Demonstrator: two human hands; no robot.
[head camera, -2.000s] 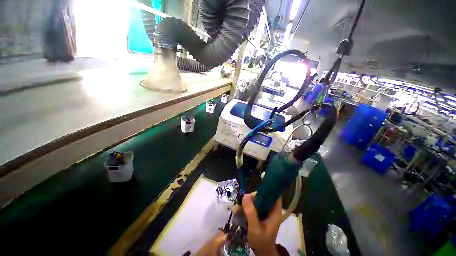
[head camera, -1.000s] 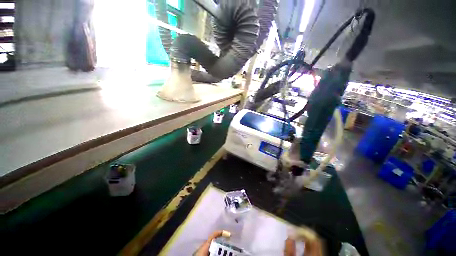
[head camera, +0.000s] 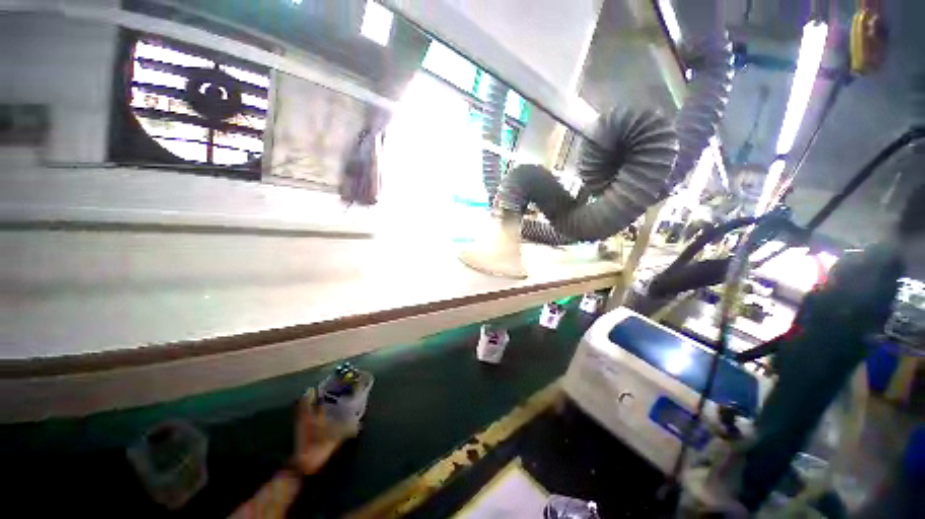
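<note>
My left hand reaches over the dark green conveyor belt, with its fingers and thumb around the near left side of a white housing. Dark, yellowish and green parts show at the housing's top. A clear, blurred housing stands on the belt to the left of the hand. Another clear housing is cut off by the bottom edge, at the white work mat. The dark green screwdriver hangs blurred at the right, away from my left hand. My right hand is out of the picture.
More white housings stand farther along the conveyor belt. The white screw feeder stands behind the mat. A pale shelf runs above the belt and carries the duct funnel. Blue bins are at the far right.
The view has turned left. My left hand has gone from the housing at the mat to one on the belt. My right hand has left the picture. The screwdriver was released earlier and hangs free.
</note>
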